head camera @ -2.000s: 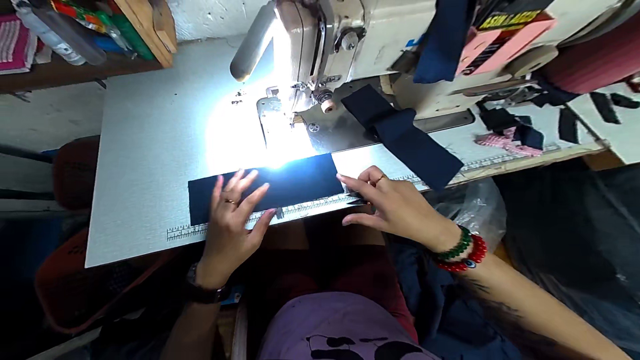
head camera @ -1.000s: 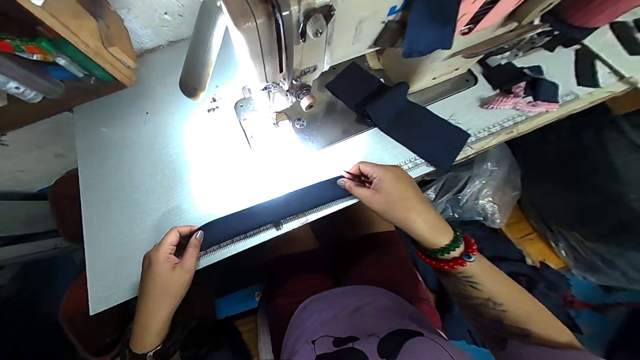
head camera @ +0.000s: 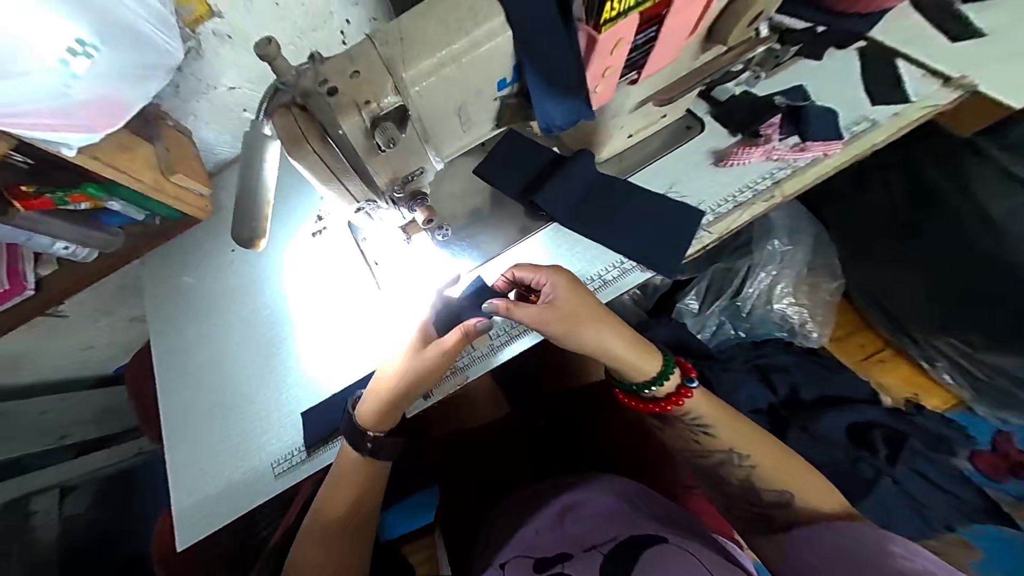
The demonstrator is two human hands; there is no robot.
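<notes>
A dark navy fabric strip [head camera: 328, 418] lies along the front edge of the sewing table, partly under my left wrist. My left hand [head camera: 436, 344] holds the strip's right part between thumb and fingers, close below the lit needle area. At that same end, my right hand [head camera: 540, 308] pinches the cloth between thumb and forefinger; a small dark object shows in its curled fingers, too hidden to name. The sewing machine [head camera: 360, 120] stands just beyond both hands, its needle washed out by glare. Another folded navy fabric piece [head camera: 616, 212] rests right of the needle area.
A printed ruler scale [head camera: 616, 276] runs along the front edge of the table [head camera: 216, 360]. A metal lamp [head camera: 256, 188] hangs left of the machine head. At left is a wooden shelf [head camera: 144, 168] with bottles and packets. Fabric scraps [head camera: 776, 128] lie at the right, above a clear plastic bag [head camera: 760, 276].
My left hand has moved right, from the strip's left end to near my right hand. The strip's right end, flat along the ruler one second ago, is now gathered between both hands.
</notes>
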